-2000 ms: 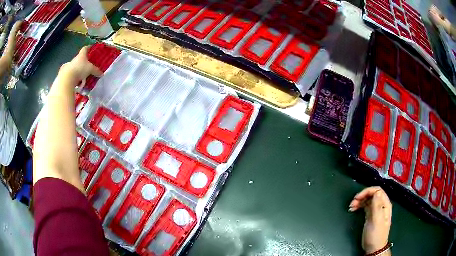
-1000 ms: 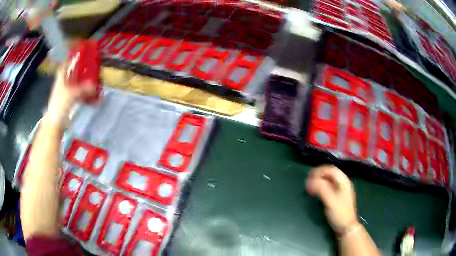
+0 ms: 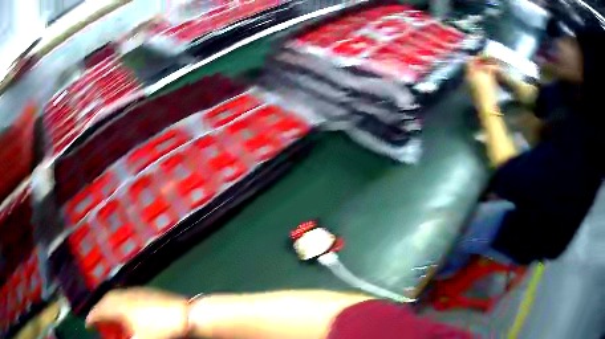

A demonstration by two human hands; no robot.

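Note:
The view is blurred. My right hand (image 3: 142, 314) is at the bottom left, its forearm reaching in from the bottom right in a maroon sleeve. A patch of red shows under its fingers at the lower edge, but blur and the picture's edge hide whether it is gripped. Just above the hand, a dark-edged tray stack (image 3: 159, 222) holds rows of red plastic frames (image 3: 154, 205). My left hand is not in view.
A cartoon charm (image 3: 313, 242) with a white cord lies on the green mat. A higher tray stack (image 3: 361, 86) with red frames stands at the back. Another person (image 3: 557, 159) in dark clothing is at the right, arms over the bench. More red trays (image 3: 89, 99) are at the left rear.
The view has swung right. My left hand, with its red stack, and the partly filled tray have left the picture. My right arm now stretches leftward across the bottom.

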